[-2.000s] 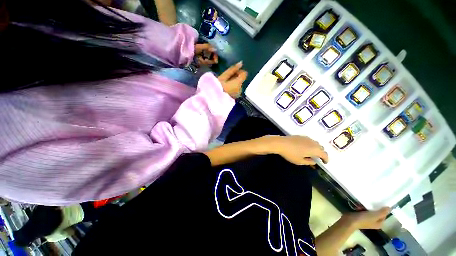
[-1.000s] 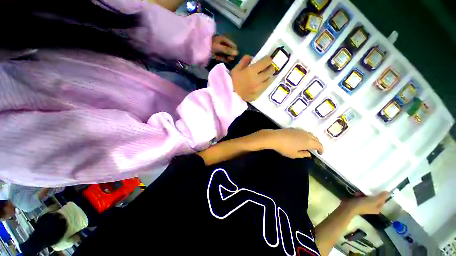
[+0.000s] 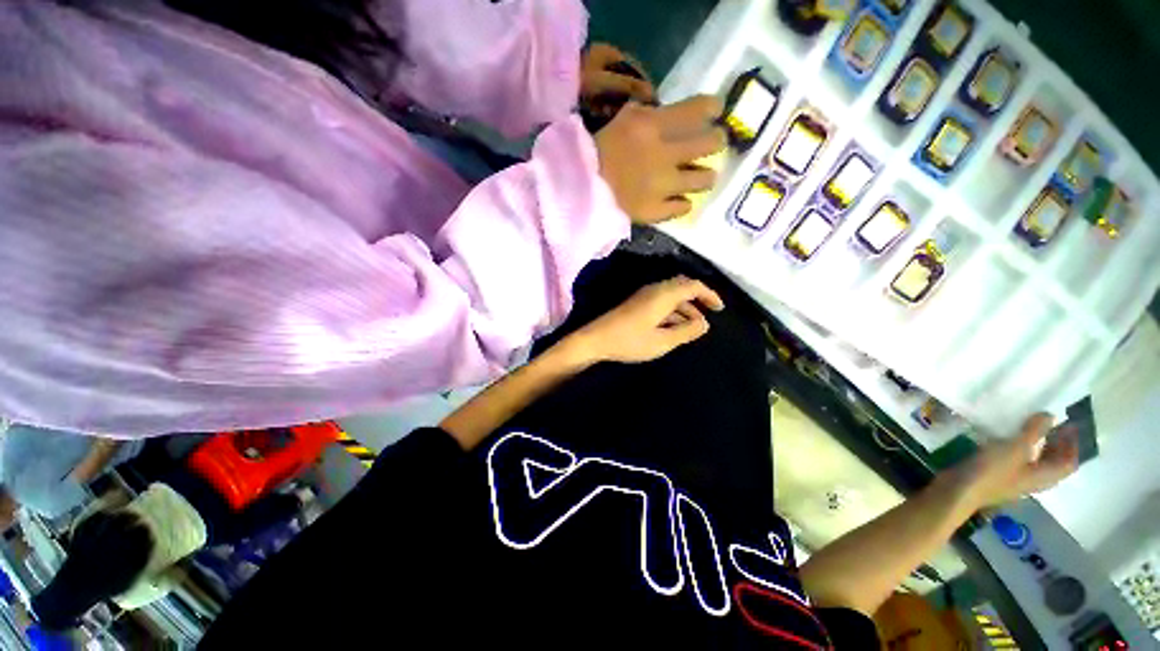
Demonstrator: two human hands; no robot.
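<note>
A white compartment tray (image 3: 980, 312) lies at the upper right, with rows of watch housings; one has a blue rim (image 3: 946, 144), another a dark rim (image 3: 751, 109). A green circuit piece (image 3: 1107, 206) is in a pocket near the far end. My left hand (image 3: 655, 318) is off the tray, above my lap, fingers loosely bent and nothing seen in it. My right hand (image 3: 1024, 460) is at the tray's near right corner, fingers on its edge; the fingertips are partly unclear.
A person in pink sleeves (image 3: 509, 274) is close on my left, one hand (image 3: 662, 155) at the tray's left end. Small parts (image 3: 932, 413) show below the tray's near edge. A grey controller with a blue knob (image 3: 1011, 532) is at the lower right. A red object (image 3: 261, 460) is far lower left.
My left hand has let go of the tray edge and moved back left. The neighbour's hand has reached the tray's left end. Parts below the tray's near edge have come into view.
</note>
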